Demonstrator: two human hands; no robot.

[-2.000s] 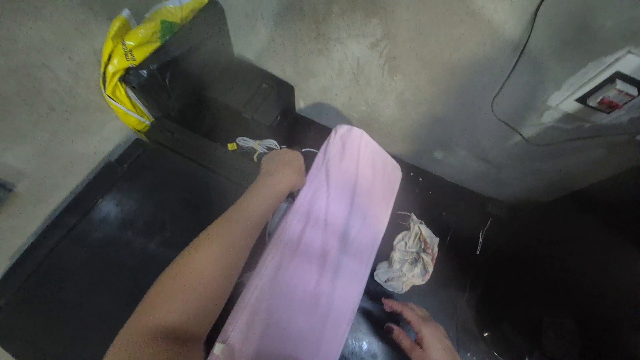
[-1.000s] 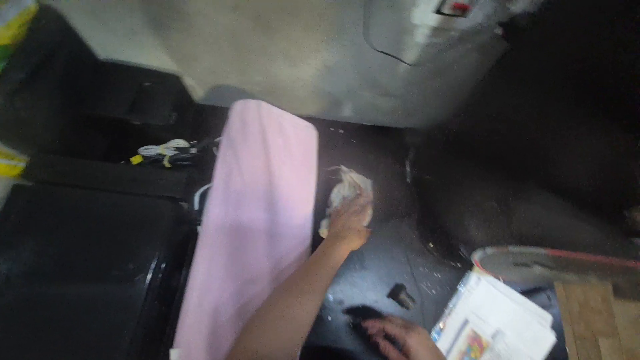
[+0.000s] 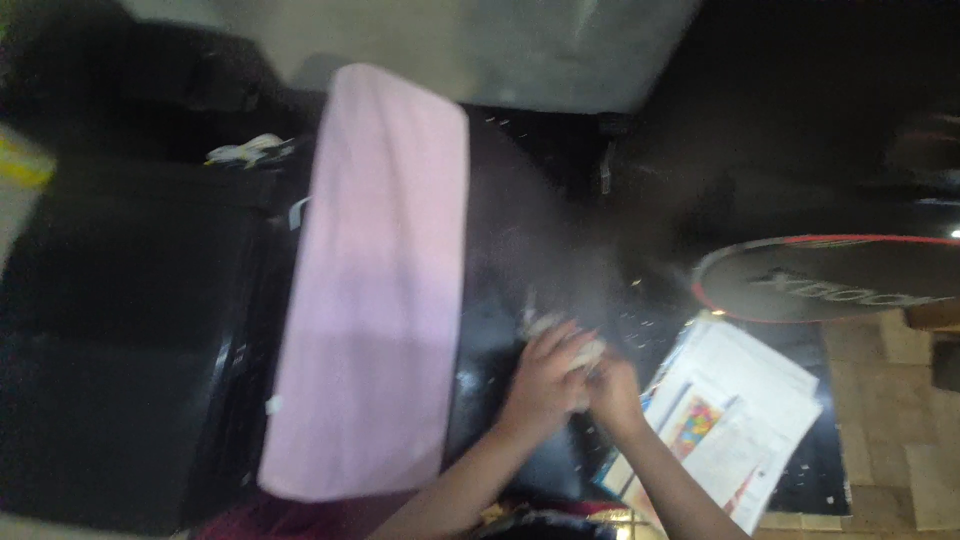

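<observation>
A crumpled pale cloth is held between both my hands over the glossy black surface. My left hand grips it from the left, fingers bent over it. On its right side my right hand is closed on the cloth, partly blurred. Left of my hands lies a long item covered in pink fabric, which neither hand touches.
Papers and a booklet lie right of my hands, beside a badminton racket with a red and white rim. White cables are bunched at upper left. A grey wall stands behind.
My left hand went from beside the pink item to the cloth, which was lying on the black surface. The cloth is now up in both hands, nearer me. The view has swung right.
</observation>
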